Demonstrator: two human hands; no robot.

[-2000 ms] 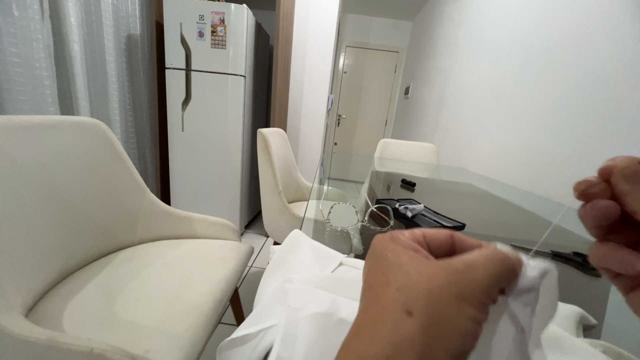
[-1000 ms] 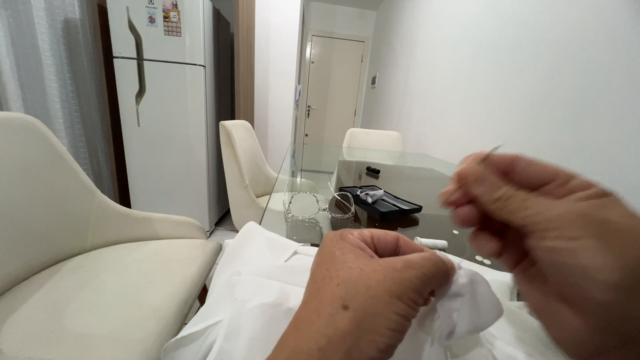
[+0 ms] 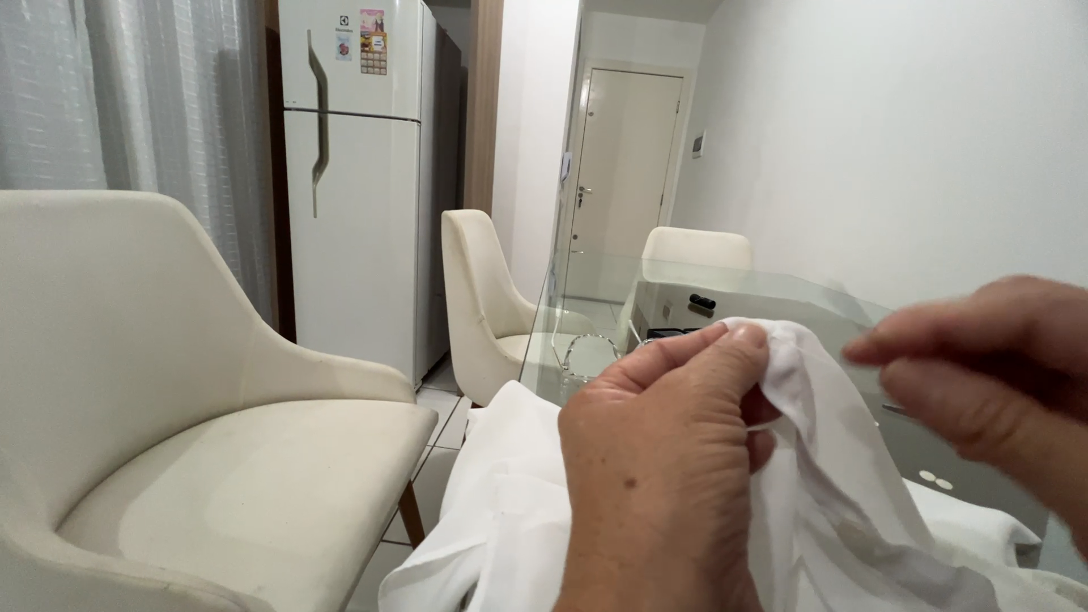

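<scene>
My left hand (image 3: 671, 467) pinches a raised fold of white fabric (image 3: 816, 408) between thumb and fingers, near the middle of the view. More of the cloth drapes below and to both sides of it. To the right, a little apart from the fold, my right hand (image 3: 994, 374) is blurred, its thumb and index fingertip apart. Whether a needle or thread is between them cannot be made out. Behind my left hand, eyeglasses (image 3: 591, 355) lie on the glass table (image 3: 790, 285), partly hidden. Small white discs (image 3: 935, 480) lie on the table below my right hand.
A cream upholstered chair (image 3: 255, 484) fills the left side. Two more cream chairs, one (image 3: 480, 297) left of the table and one (image 3: 697, 246) at its far end, stand beyond. A small black object (image 3: 702, 301) and a partly hidden black case (image 3: 671, 333) rest on the glass.
My left hand has raised the pinched fabric, which now hides most of the black case. Two seconds ago a taut thread ran from the cloth to my right hand; a second ago that hand held a needle.
</scene>
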